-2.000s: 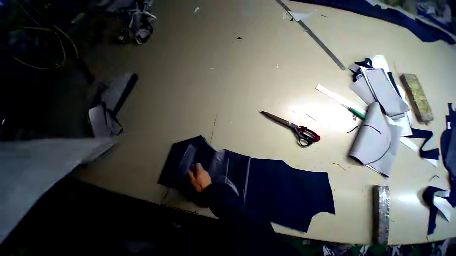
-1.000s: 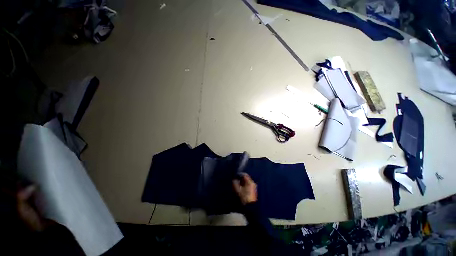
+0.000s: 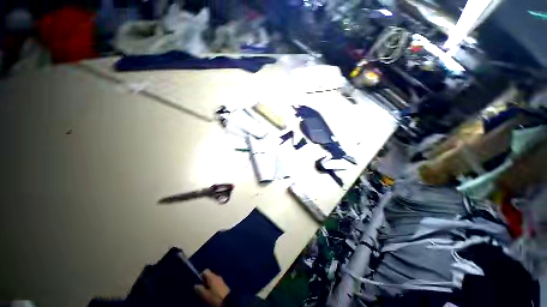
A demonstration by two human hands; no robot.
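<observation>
A navy fabric panel (image 3: 243, 252) lies at the table's front edge, with a curved notch at its right end. My right hand (image 3: 212, 289) is at the bottom centre, its fingers closed on a folded-over part of the navy fabric with a thin pale edge. The image is blurred there. The sleeve hides part of the panel. My left hand is not in view. Shears (image 3: 201, 193) lie on the table behind the panel, blades pointing left and handles right. A metallic bar weight (image 3: 306, 202) lies right of them near the edge.
Pale rolled pieces (image 3: 262, 158), a yellowish bar (image 3: 270, 116) and dark cut pieces (image 3: 316, 127) lie on the table's right side. A long thin strip (image 3: 177, 105) and navy cloth (image 3: 192, 60) lie at the back. Scrap heaps (image 3: 420, 252) fill the floor at right.
The view has swung right, bringing in the scrap heaps and the workshop behind. My left hand and the white sheet it held have left the picture. My right hand remains at the navy fabric.
</observation>
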